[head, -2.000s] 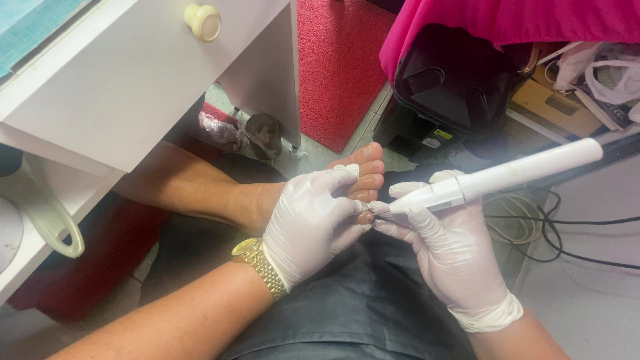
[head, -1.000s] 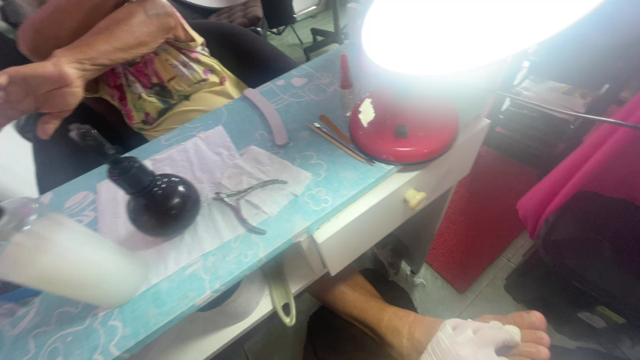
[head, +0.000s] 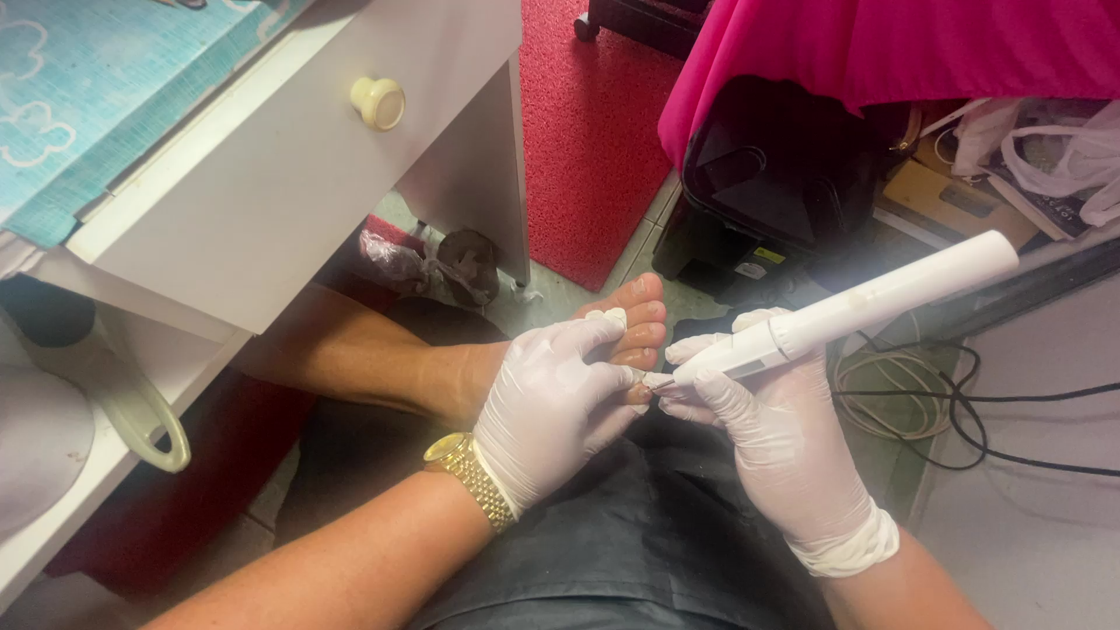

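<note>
Another person's bare foot (head: 464, 372) lies across my lap, its toes pointing right. My left hand (head: 560, 394), in a white glove with a gold watch at the wrist, grips the forefoot, fingertips around the smallest toe (head: 640, 394). In my gloved right hand (head: 779, 437) is a white pen-shaped electric nail drill (head: 862, 302), held between thumb and fingers. Its thin metal bit reaches the smallest toe's nail; whether it touches or turns, I cannot tell. A dark apron (head: 595, 534) covers my lap.
A white table with a drawer knob (head: 379, 103) and blue cover (head: 79, 96) stands at the upper left, a pale-handled tool (head: 144, 411) on its lower shelf. A black bin (head: 770, 184), pink cloth (head: 884, 44) and cardboard box (head: 949, 197) are upper right. Cables (head: 954, 394) lie at the right.
The view has swung from the tabletop back down to the foot. My right hand and the drill, out of sight one second ago, are in view again at the smallest toe.
</note>
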